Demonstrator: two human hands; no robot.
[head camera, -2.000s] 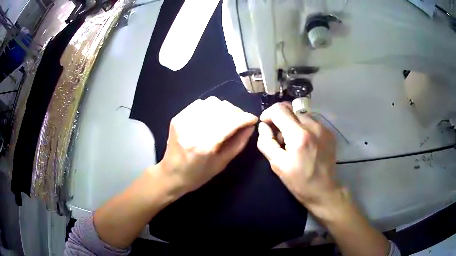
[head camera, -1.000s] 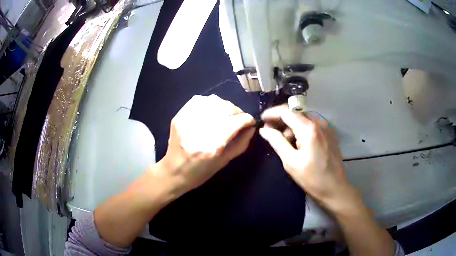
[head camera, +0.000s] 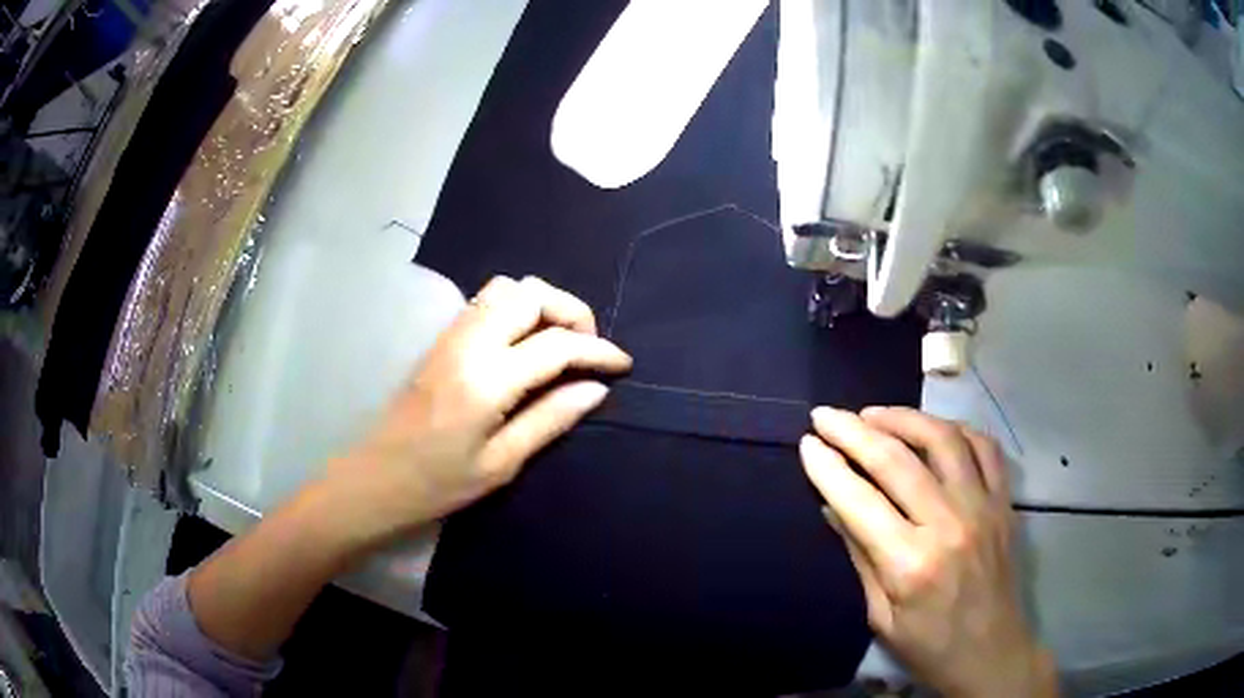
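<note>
A dark garment panel (head camera: 655, 545) lies flat across the pale machine table, with a curved cut-out at its top. A dark patch pocket (head camera: 723, 314) lies on it, shown by a thin pale stitch outline with a pointed end away from me and a straight banded opening edge nearer me. My left hand (head camera: 512, 389) rests with its fingertips at the left end of that edge. My right hand (head camera: 914, 511) has its fingertips at the right end. The presser foot (head camera: 825, 297) is just beyond the pocket's right side.
The white sewing machine head (head camera: 873, 123) stands at upper right, with a round tension knob (head camera: 1067, 184) and a lower pale knob (head camera: 944, 352). A fine thread lies on the table beside it. A plastic-wrapped board (head camera: 205, 232) with black cloth is at left.
My hands have moved apart from their pinch near the needle to the two ends of the pocket's edge. The pocket outline now shows between them. The whole view has shifted.
</note>
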